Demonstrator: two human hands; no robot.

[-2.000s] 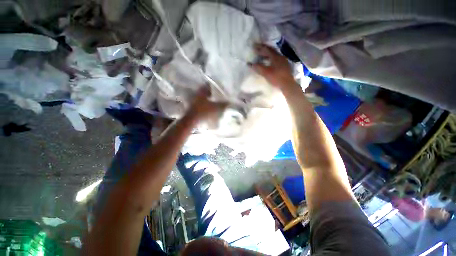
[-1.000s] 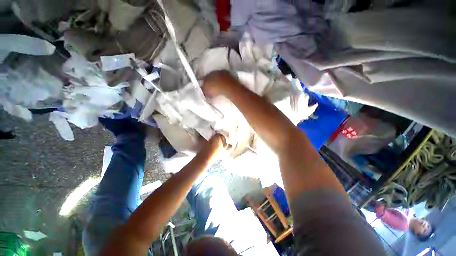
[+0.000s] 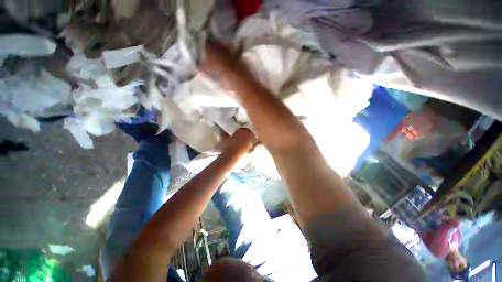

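A heap of whitish and beige cut fabric pieces (image 3: pixel 275 63) lies in front of me, partly washed out by glare. My left hand (image 3: pixel 241 139) is at the heap's near edge, its fingers bent and mostly hidden; I cannot tell what it grips. My right hand (image 3: pixel 217 58) reaches across above it to the far side of the heap, beside a long pale strip (image 3: pixel 184 33). It is blurred, and its hold is unclear.
White scraps (image 3: pixel 104 93) lie on the left. Grey cloth (image 3: pixel 440 49) hangs at upper right, with a blue bin (image 3: pixel 380 113) below it. A green crate (image 3: pixel 33 267) is at lower left. A person in pink (image 3: pixel 440 237) is at lower right.
My right hand has moved from the heap's right side across to its far left part. My left hand has drawn back to the near edge. The pieces between them have shifted.
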